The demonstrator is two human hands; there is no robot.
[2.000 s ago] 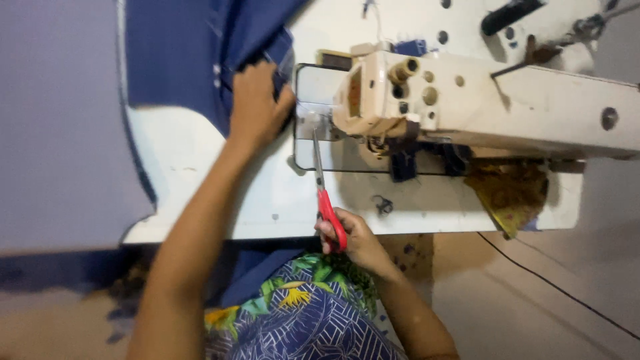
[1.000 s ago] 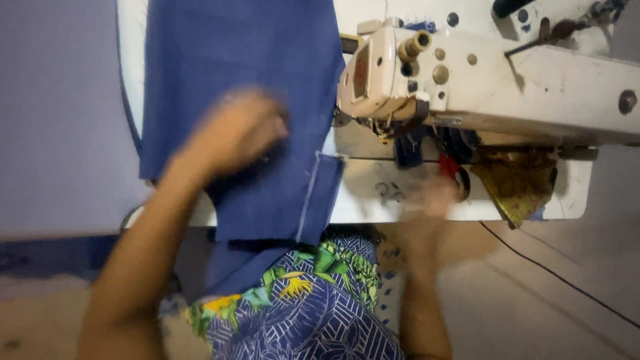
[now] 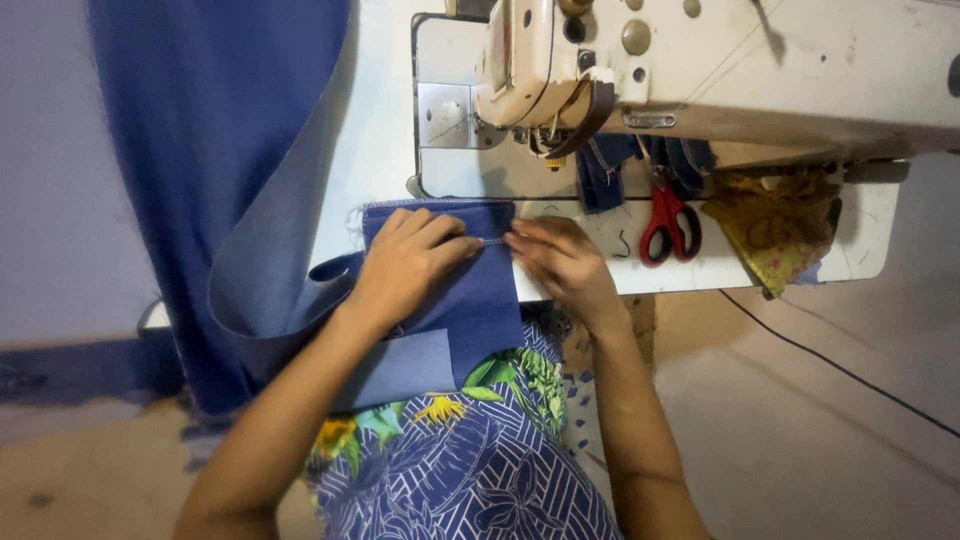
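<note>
A piece of blue denim fabric (image 3: 480,300) lies over the near edge of the sewing table, its top band folded and edged with pale stitching. My left hand (image 3: 412,259) rests on that band, fingers bent and pressing on the cloth. At the band's right edge, the fingertips of my right hand (image 3: 562,259) pinch the fabric edge beside the stitched line. Both hands are just below the needle area of the industrial sewing machine (image 3: 555,90). Scissors with red handles (image 3: 671,225) lie on the table right of my right hand.
A large blue denim panel (image 3: 217,112) drapes over the table's left side and curls near my left forearm. Small denim pieces (image 3: 600,172) lie under the machine arm. A yellow patterned cloth (image 3: 776,225) hangs over the table edge. A black cable (image 3: 817,349) runs at the right.
My right hand has let go of the scissors, which it held two seconds ago, and they now lie on the table. Both hands have come together at the denim's band. The view has moved closer.
</note>
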